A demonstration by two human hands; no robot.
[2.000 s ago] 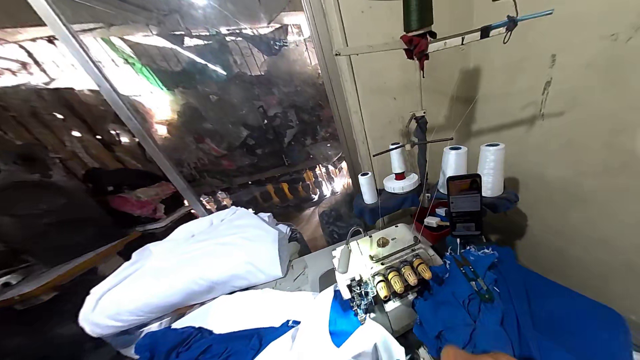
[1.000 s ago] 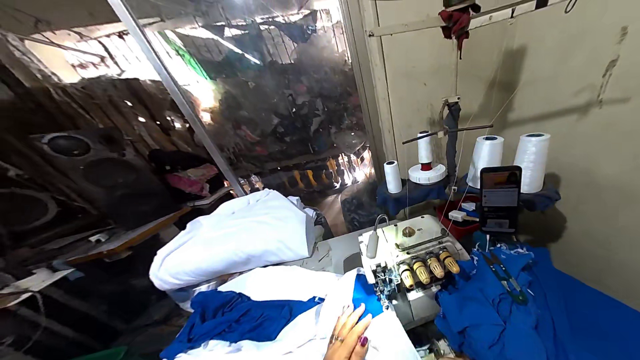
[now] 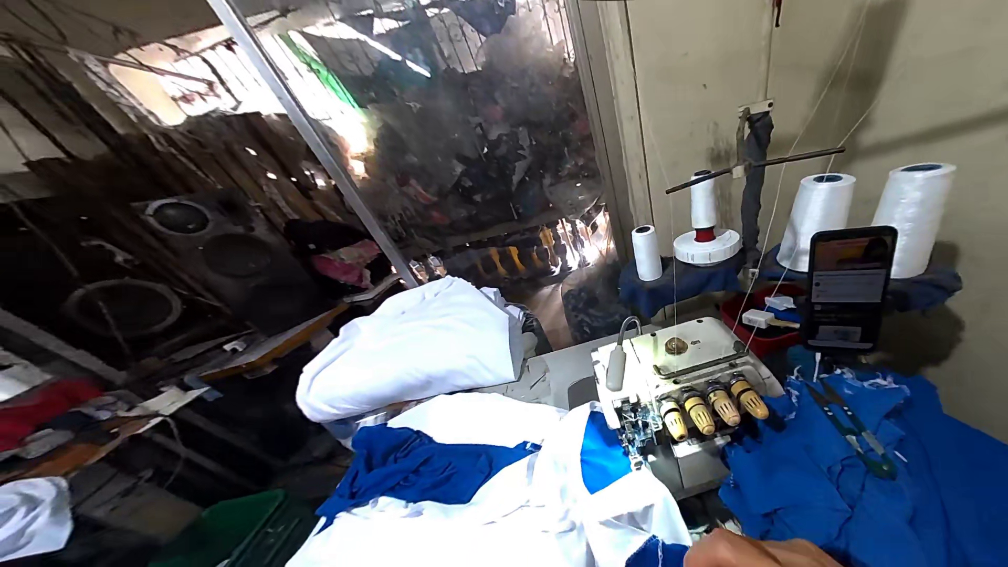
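An overlock sewing machine (image 3: pixel 685 362) stands at the centre right, with several yellow tension knobs (image 3: pixel 711 411) on its front. White and blue fabric (image 3: pixel 504 504) lies in front of it, a blue part reaching its needle area. One hand, seemingly my right hand (image 3: pixel 756 549), shows only as its back at the bottom edge, just right of the fabric; its fingers are hidden. My left hand is out of view. To the right, thread snips or scissors (image 3: pixel 854 433) rest on blue fabric (image 3: pixel 835 504).
A folded white cloth pile (image 3: pixel 417 346) lies left of the machine. White thread cones (image 3: pixel 913 220) and a phone (image 3: pixel 850 290) stand behind it, near a red container (image 3: pixel 760 319). A green bin (image 3: pixel 228 531) is at lower left, below a loudspeaker (image 3: pixel 228 244).
A hand with painted nails lay on the white fabric by the machine a second ago and is now gone from view. The hand at the bottom edge shows more. The view has shifted leftward.
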